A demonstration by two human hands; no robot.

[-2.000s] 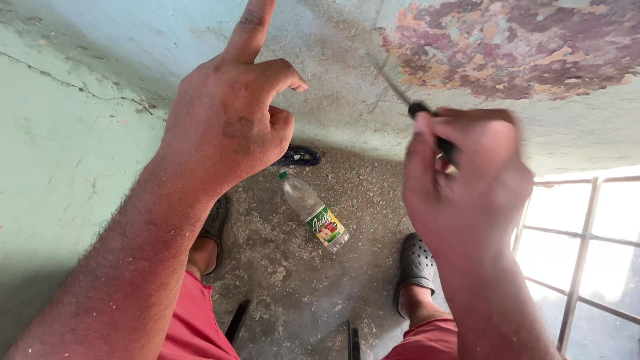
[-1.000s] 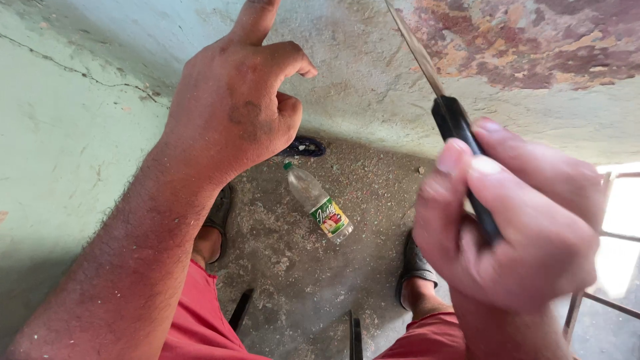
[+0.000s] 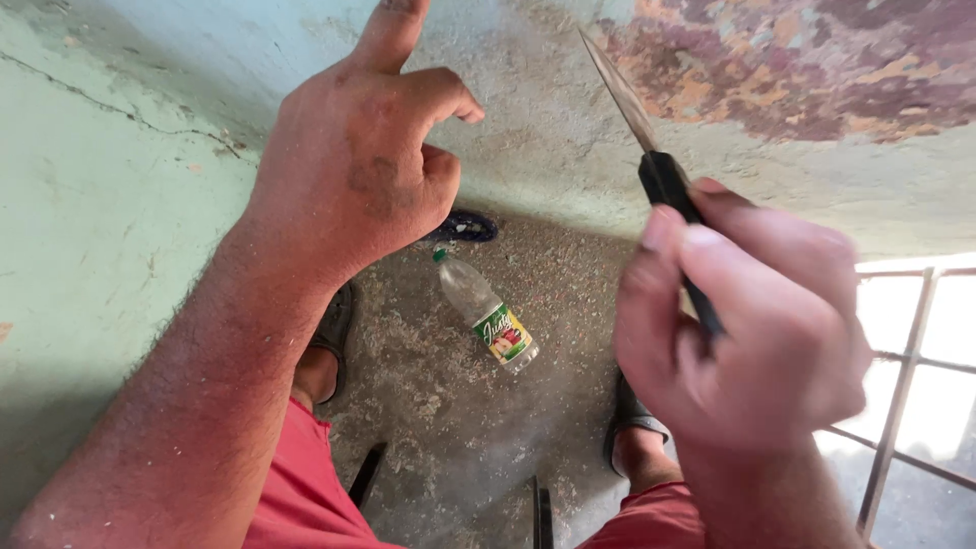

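My right hand [image 3: 747,328] grips the black handle of a knife [image 3: 621,95], whose worn metal blade points up and left. The tip is near the edge of a patch of peeled paint [image 3: 762,84] on the wall; whether it touches cannot be told. My left hand [image 3: 366,145] is raised at the upper left in front of the wall [image 3: 534,137], one finger stretched upward and the others bent, with nothing seen in it. Its fingertip is cut off by the frame's top edge.
A plastic bottle with a green cap [image 3: 465,290] lies on the concrete floor [image 3: 442,442] among paint flakes. Behind it sits a dark blue object [image 3: 469,226]. My feet in clogs flank the bottle. A cracked green wall [image 3: 99,198] rises at left, a metal grille [image 3: 903,381] at right.
The knife was blurred two seconds ago and shows more sharply now. My right hand has shifted about with the knife still held. My left hand keeps nearly the same pose.
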